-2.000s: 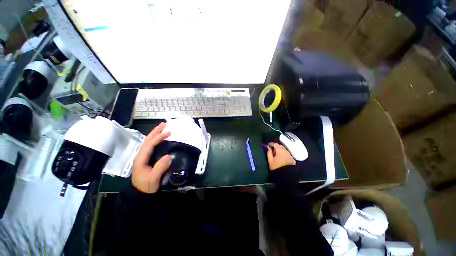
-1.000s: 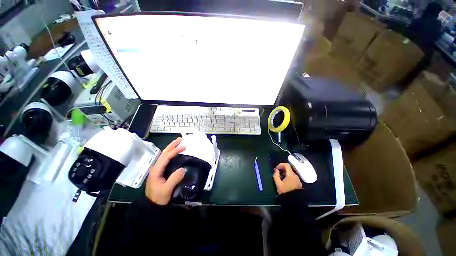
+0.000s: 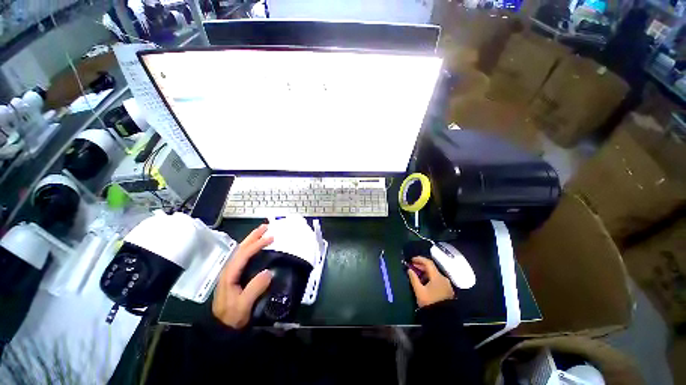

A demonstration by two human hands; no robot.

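Note:
A white-and-black dome camera lies on the dark green mat. My left hand grips its left side, fingers on the white housing and thumb on the black ball. My right hand rests on the mat left of the white mouse, fingers curled round a small dark purple thing, mostly hidden. A thin blue-purple stick lies between the camera and my right hand. A second dome camera sits at the left, its ring of round LEDs showing.
A monitor with a glaring white screen stands behind the keyboard. A smartphone, yellow tape roll and bulky black box surround it. More cameras line the left. Cartons stand right; an open carton is lower right.
The view has tilted up, showing more behind the monitor and less of the lower right carton. My left hand stays on the camera; my right hand stays beside the mouse.

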